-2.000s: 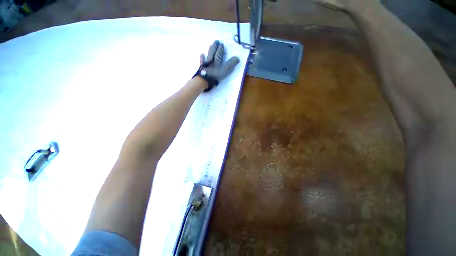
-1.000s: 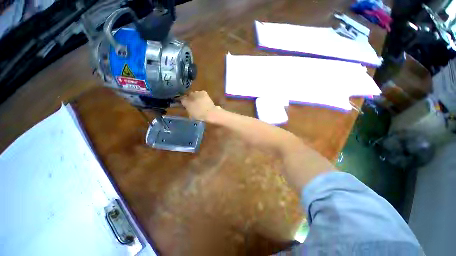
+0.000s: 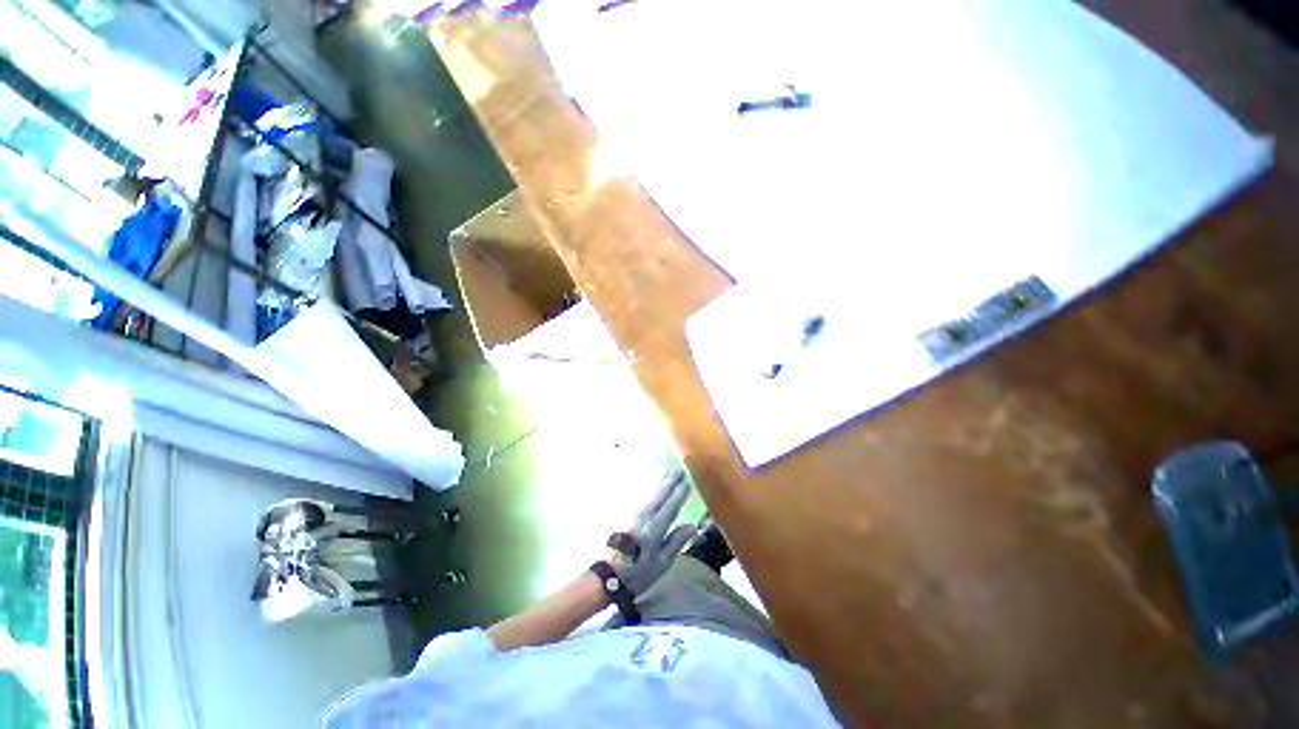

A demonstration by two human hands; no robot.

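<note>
The paper-topped fabric lay (image 3: 912, 185) lies on the brown table, its thin dark edge running diagonally. A flat steel weight (image 3: 987, 319) lies along that edge. A second weight (image 3: 776, 101) lies farther up the paper, and a small dark object (image 3: 798, 346) lies near the lay's corner. The grey machine base plate (image 3: 1228, 541) rests on the table at the right; the rest of the machine is not clearly visible. My left hand (image 3: 653, 541), in a grey mesh glove with a dark wrist strap, is beside the table edge, fingers partly spread and holding nothing visible. My right hand is out of the picture.
An open cardboard box (image 3: 520, 278) stands on the green floor beside the table edge (image 3: 606, 257). A rack with cloth (image 3: 292, 214) and a long white roll (image 3: 363, 399) are at the left. A stool-like object with dark legs (image 3: 299, 556) stands by the wall.
The view has swung left to the table's other side and the floor. My right hand, earlier at the machine, has left the picture. My left hand, earlier on the paper, is now beside the table.
</note>
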